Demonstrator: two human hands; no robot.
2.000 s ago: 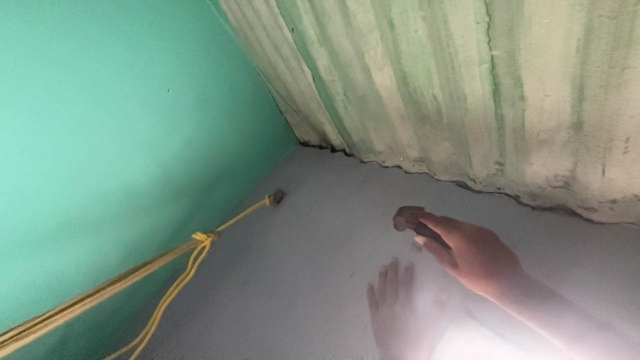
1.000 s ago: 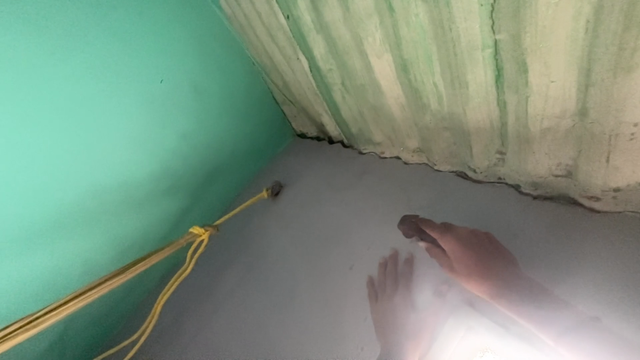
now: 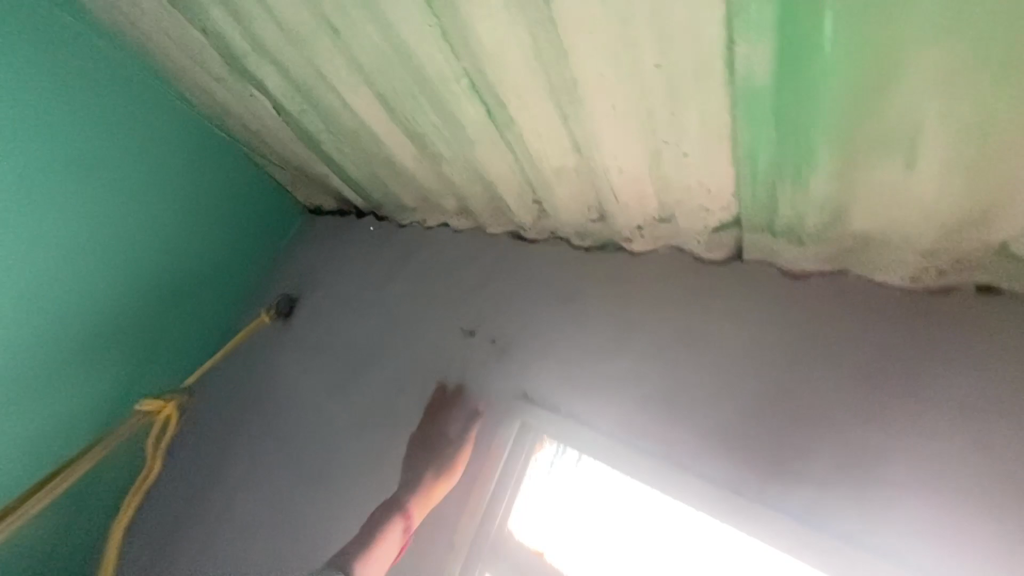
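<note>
My left hand reaches up from the bottom centre and rests at the grey wall, just left of the bright window opening's frame. Its fingers point upward and are blurred; nothing is seen in it. A red thread circles the wrist. Above the hand, small dark marks show on the wall. My right hand is out of view, and so is the dark object it held. On the left, a yellow cord runs from a dark round peg in the wall to a knot.
A stained corrugated roof sheet slopes overhead and meets the grey wall along a wavy edge. The green wall stands at the left. From the knot, stretched cord lines run down left and a loose strand hangs.
My right hand has left the view with the dark object. My left hand, earlier spread at the wall, is now beside the window frame. The view has swung to the right, bringing in the window opening.
</note>
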